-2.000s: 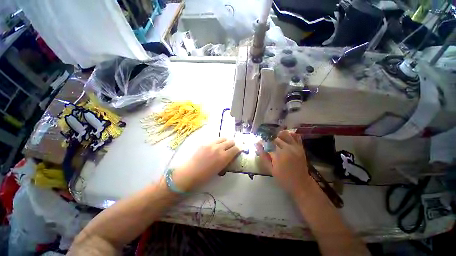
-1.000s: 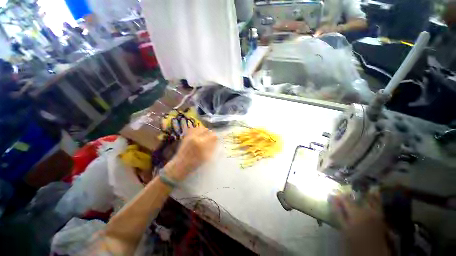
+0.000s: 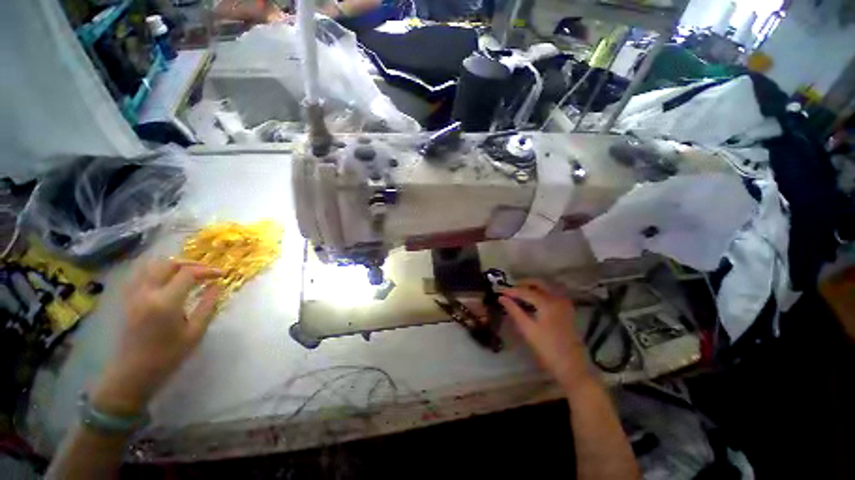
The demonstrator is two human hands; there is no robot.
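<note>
A loose bunch of yellow tassels [image 3: 234,251] lies on the white table left of the sewing machine. My left hand [image 3: 157,323] is at its lower left edge, thumb and forefinger apart, with the fingertips close to the strands. A black-and-white embroidered patch [image 3: 498,278] lies right of the needle area. My right hand [image 3: 548,328] has its fingertips on the patch and partly covers it. The presser foot area [image 3: 361,279] is under a bright lamp, and no hand is there.
Finished tasselled patches [image 3: 42,298] lie at far left, beside a clear plastic bag [image 3: 103,202]. A phone [image 3: 457,270] and a dark narrow tool [image 3: 469,323] lie near my right hand. Black-handled scissors [image 3: 609,328] are farther right. Thread ends [image 3: 352,370] lie at the front edge.
The view swung left, then back right. My left hand moved from the needle to the finished pile, then to the yellow bunch. My right hand left the needle area for the patch.
</note>
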